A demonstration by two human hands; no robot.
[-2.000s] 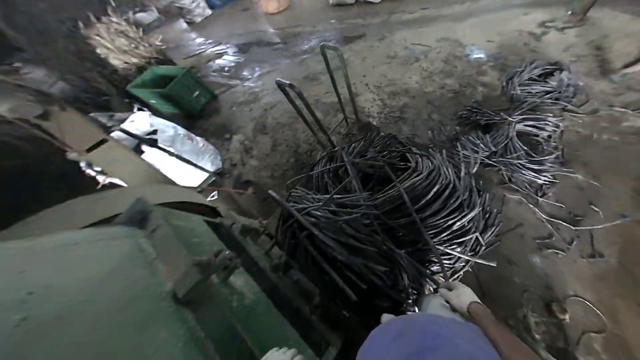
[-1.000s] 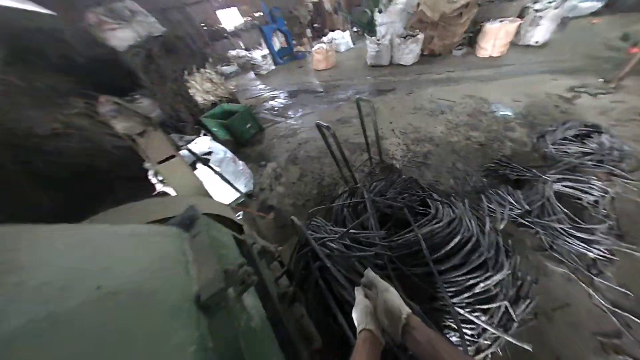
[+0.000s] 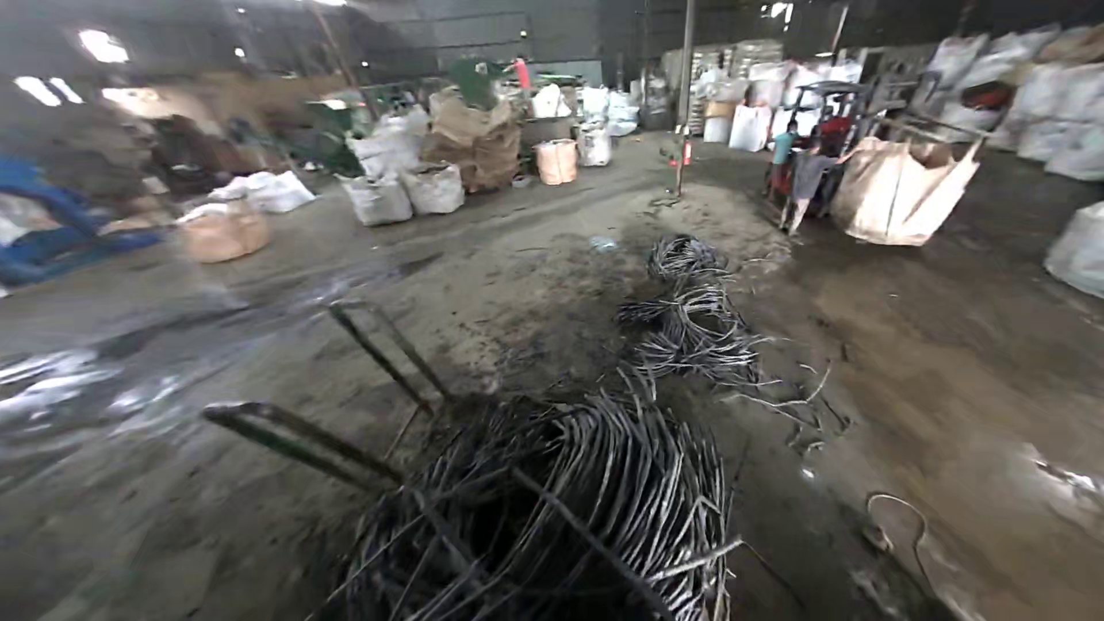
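Note:
Neither my left hand nor my right hand shows in the head view now. A large coil of dark, grimy cable (image 3: 638,483) fills the bottom middle, with loose ends sticking out. Two upright metal loop handles stand at its left side, the nearer loop handle (image 3: 302,444) and the farther loop handle (image 3: 388,354). Beyond the big coil, a smaller coil of cable (image 3: 699,332) lies on the floor, and another small coil (image 3: 681,257) lies just behind it.
A forklift (image 3: 832,121) with people beside it stands at the back right, near a large beige bulk bag (image 3: 906,194). White sacks (image 3: 379,200) and an orange bag (image 3: 222,233) stand back left. A thin post (image 3: 684,103) rises mid-back. A loose wire (image 3: 914,517) lies right.
The view has swung up and to the right. My gloved hands, held close together over the big coil a second ago, have gone out of view, as has the green machine at the left.

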